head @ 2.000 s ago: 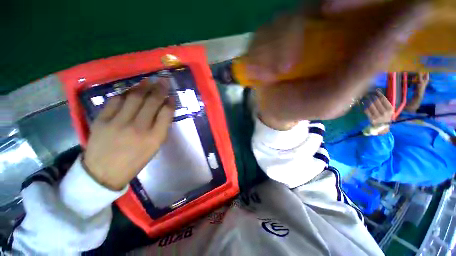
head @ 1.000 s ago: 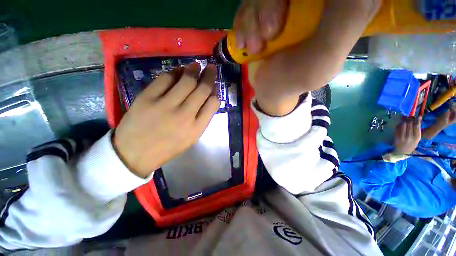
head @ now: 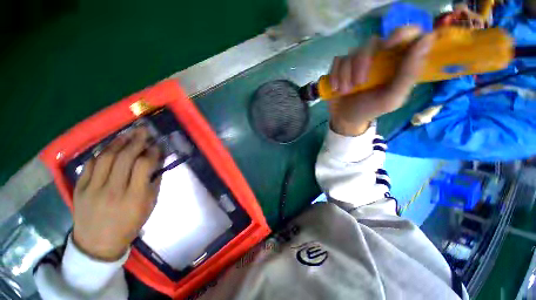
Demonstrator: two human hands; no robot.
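Note:
The open tablet (head: 187, 218) lies in the red holder (head: 220, 153), tilted in the view. My left hand (head: 117, 190) lies flat over the tablet's upper end, fingertips on the blurred circuit board area. I cannot tell whether it holds anything small. My right hand (head: 376, 79) grips the yellow-orange electric screwdriver (head: 464, 54). Its black nose points left, at the right rim of the round dark screw plate (head: 278, 111). Whether the tip touches the plate is unclear, and screws are too small to see.
A dark green belt (head: 117, 41) with a pale metal edge (head: 229, 63) runs behind the holder. A blue bin (head: 405, 17) is beyond my right hand. A person in blue (head: 470, 126) is at the right. A black cord (head: 286, 187) lies below the plate. A whitish wrapped thing (head: 329, 14) is at the top.
The screwdriver in my right hand has moved from the tablet's upper right corner to the screw plate, which now shows. The view has turned, and my left hand remains over the tablet.

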